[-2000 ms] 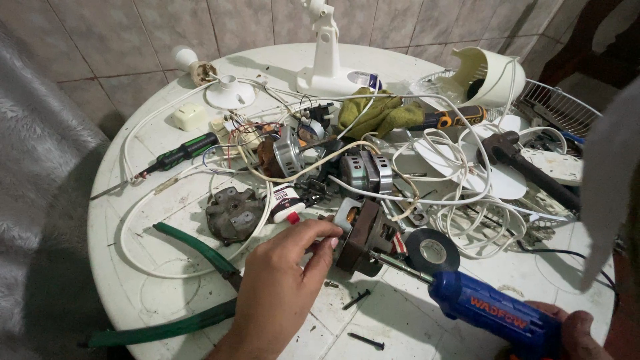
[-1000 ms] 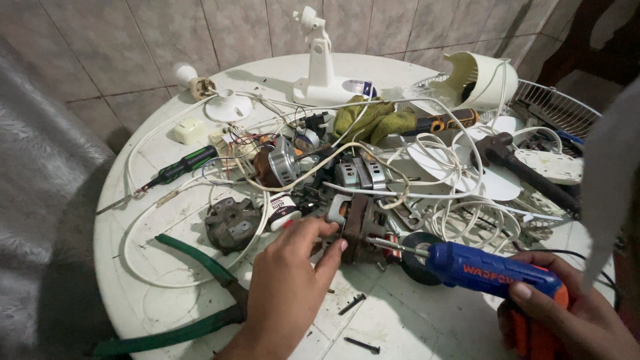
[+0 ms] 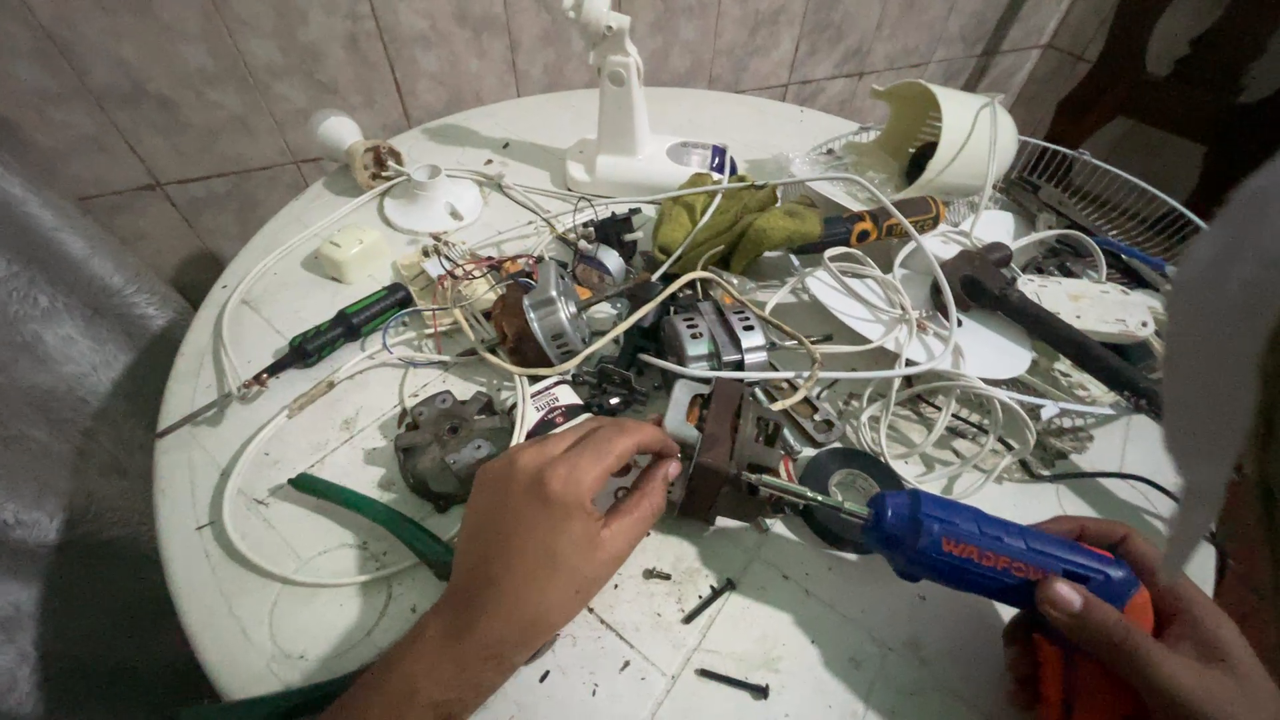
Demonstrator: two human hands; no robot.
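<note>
My right hand [image 3: 1130, 620] grips a blue and orange Wadfow cordless screwdriver [image 3: 990, 550]. Its bit meets the right side of an electric fan motor [image 3: 725, 450] with a brown laminated core. My left hand [image 3: 570, 510] is at the motor's left side, thumb and forefinger pinched close together at its edge; whether they hold a small part there cannot be seen. Behind the bit lies a roll of black electrical tape [image 3: 850, 490]. Loose screws [image 3: 708, 600] lie in front of the motor. A dark metal motor housing [image 3: 450, 445] sits left of my left hand, beside an oil bottle [image 3: 552, 405].
Green-handled pliers [image 3: 375, 520] and a green-black screwdriver [image 3: 345, 325] lie left. Behind are other motors [image 3: 555, 315], tangled white cable [image 3: 930, 420], a work glove [image 3: 730, 225] and a white fan stand [image 3: 620, 130]. A hammer [image 3: 1050, 320] and a fan guard [image 3: 1110, 190] are at right.
Two seconds ago the driver sat lower and more tilted, my right hand at its far end; now that hand wraps the orange grip. My left hand stays at the motor.
</note>
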